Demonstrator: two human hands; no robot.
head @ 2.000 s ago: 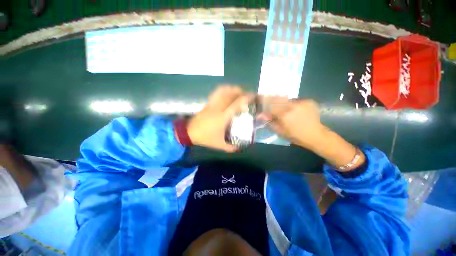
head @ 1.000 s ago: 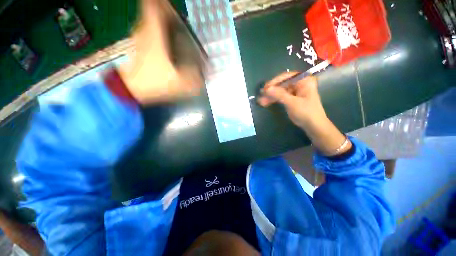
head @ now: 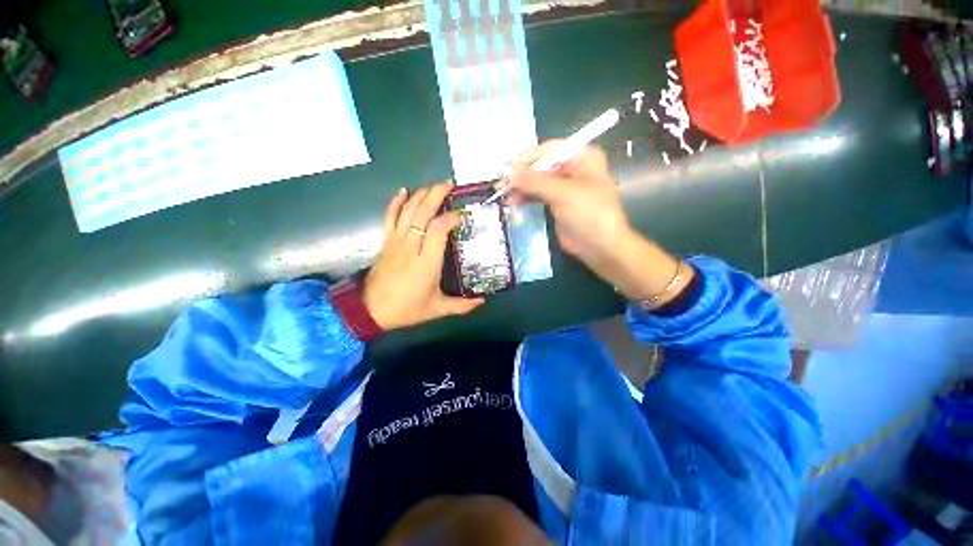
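Observation:
An open phone assembly (head: 482, 251) with a dark red frame and silver board lies on the dark green bench, partly over the narrow sticker sheet (head: 485, 101). My left hand (head: 411, 261) holds its left side, fingers at the upper edge and thumb below. My right hand (head: 581, 203) grips white tweezers (head: 579, 142), their tip at the phone's top end. Whether the tip holds a small part is too small to tell.
A wider sticker sheet (head: 213, 139) lies at left. A red bin (head: 713, 75) holds small white parts, with more scattered beside it (head: 674, 112). Phone units (head: 139, 23) sit on the belt at upper left; others (head: 944, 96) are at far right. A clear blister tray (head: 838, 293) is at lower right.
My left hand has come back from the belt side and now holds a phone in front of me. My right hand has moved left, bringing the tweezers to the phone.

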